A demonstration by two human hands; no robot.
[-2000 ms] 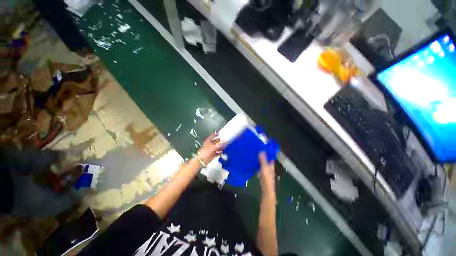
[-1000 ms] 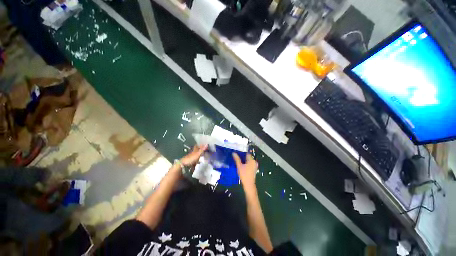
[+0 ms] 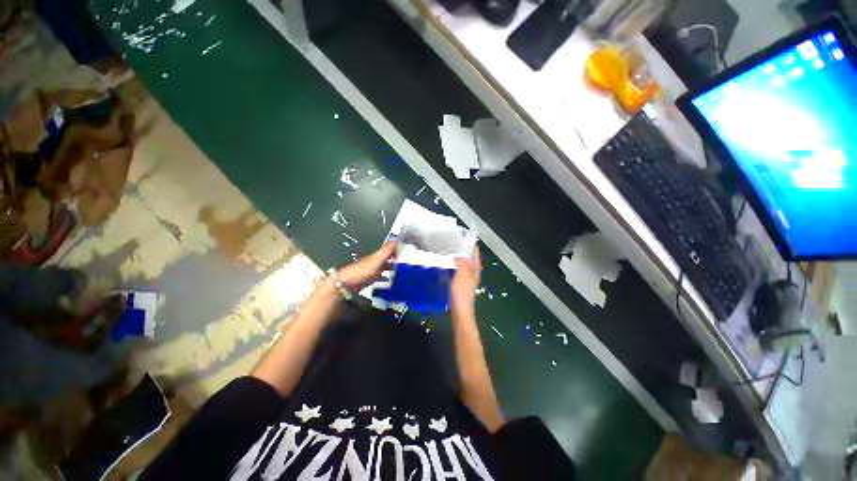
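A white and royal-blue carton blank [image 3: 420, 286] is held between my two hands over the green work surface [image 3: 272, 141]. Its white part faces away from me and its blue part is nearer my body. My left hand [image 3: 365, 271] grips its left edge, with a bracelet at the wrist. My right hand [image 3: 466, 276] grips its right edge. Whether it is one piece or several layers I cannot tell. White notched edges show below it at the left.
Small white die-cut waste [image 3: 355, 177] lies around my hands. Beyond a metal rail [image 3: 376, 122], white flapped pieces [image 3: 594, 269] lie on the dark belt [image 3: 526, 202]. A shelf holds a keyboard [image 3: 672, 207], a monitor [image 3: 785, 141] and an orange-yellow object [image 3: 620, 79].
The blue and white blank is now held more squarely between both hands. The white pieces on the dark belt have shifted right and down in view. The camera view has also shifted.
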